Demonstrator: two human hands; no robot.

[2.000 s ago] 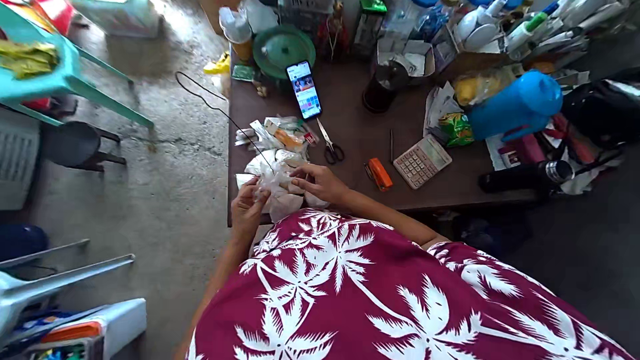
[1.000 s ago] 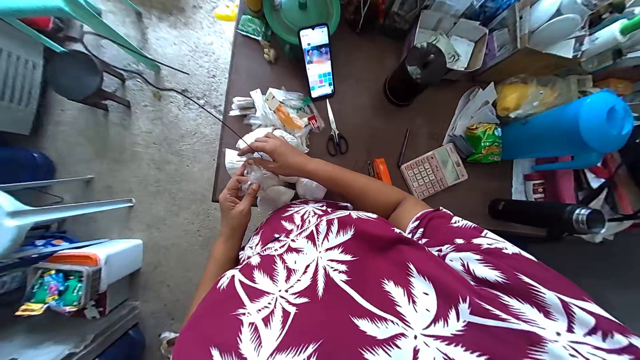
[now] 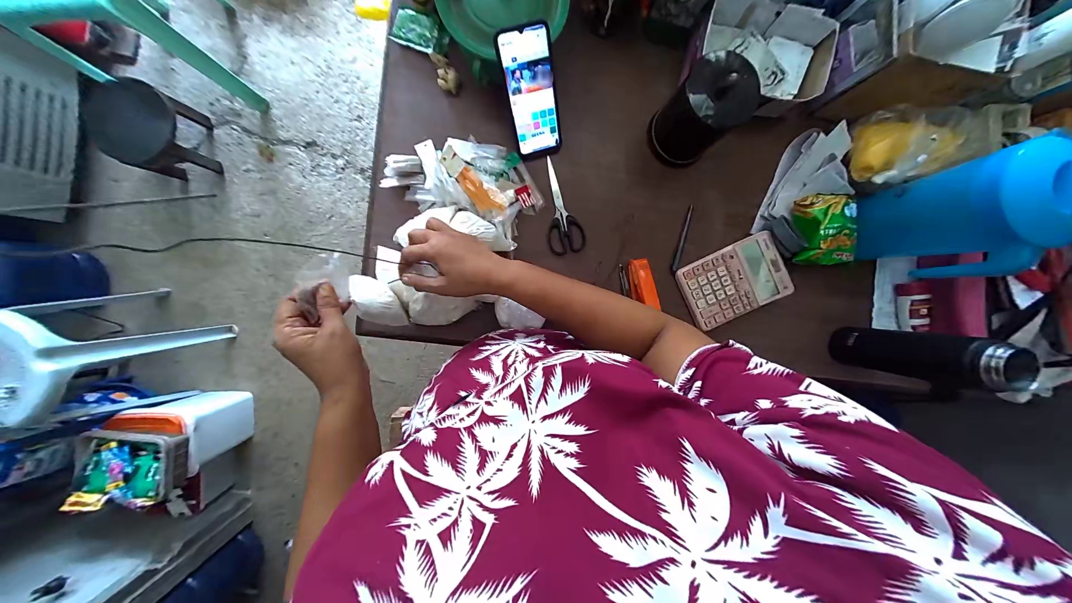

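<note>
My left hand (image 3: 322,335) pinches the gathered top of a clear plastic bag (image 3: 329,272) beside the table's left edge. The bag joins a white-filled bundle (image 3: 377,300) resting at the table corner. My right hand (image 3: 448,260) is over several white-filled plastic bags (image 3: 435,306), its fingers closed on a thin dark cord (image 3: 318,248) that runs off to the left. Behind the bags lies a heap of plastic packets (image 3: 481,180). Black-handled scissors (image 3: 565,230) lie to the right of the heap, below a lit smartphone (image 3: 529,92).
On the brown table (image 3: 620,184) are a pink calculator (image 3: 734,280), an orange tool (image 3: 644,285), a dark pen (image 3: 682,239), a black cylinder (image 3: 703,109), a blue jug (image 3: 946,201) and a black flask (image 3: 930,356). A round dark stool (image 3: 130,121) and white plastic furniture (image 3: 50,360) stand left.
My hands, close together on the bags before, are now apart: the left has moved left past the table's edge with the clear plastic. The cord now stretches left from my right hand. The view has shifted.
</note>
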